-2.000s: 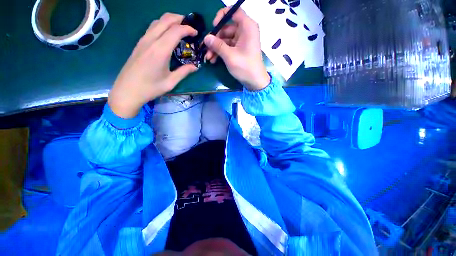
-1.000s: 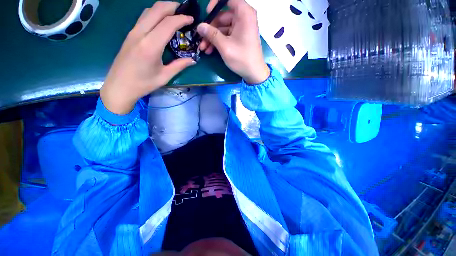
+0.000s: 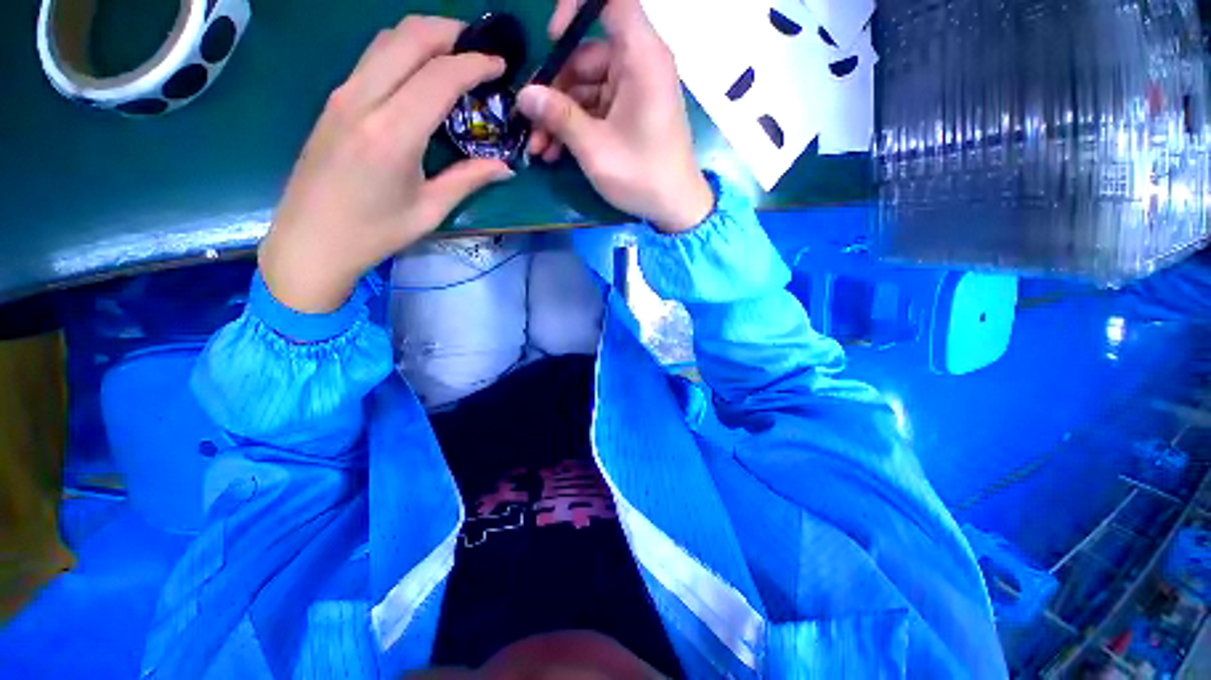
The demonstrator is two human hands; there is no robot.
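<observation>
A round unit (image 3: 480,124) with a shiny rim and a gold patch inside sits between the fingers and thumb of my left hand (image 3: 368,153), near the bench's front edge. A black disc-shaped cover (image 3: 493,43) stands at its far side, partly hidden by my left fingers. My right hand (image 3: 618,122) holds black tweezers (image 3: 570,47) like a pen, slanting down towards the unit's right side. The tweezers' tips are hidden or too small to make out.
A white sticker roll (image 3: 173,83) with dark dots lies at the far left of the green bench (image 3: 160,186). White sheets (image 3: 793,109) with black crescents lie right of my right hand. A tall stack of clear trays (image 3: 1036,146) stands at the right. Blue stools (image 3: 976,323) are below.
The bench things shift up and slightly left or right in the picture, with the camera view. Both hands keep their hold on the unit and the tweezers, with only small finger movements.
</observation>
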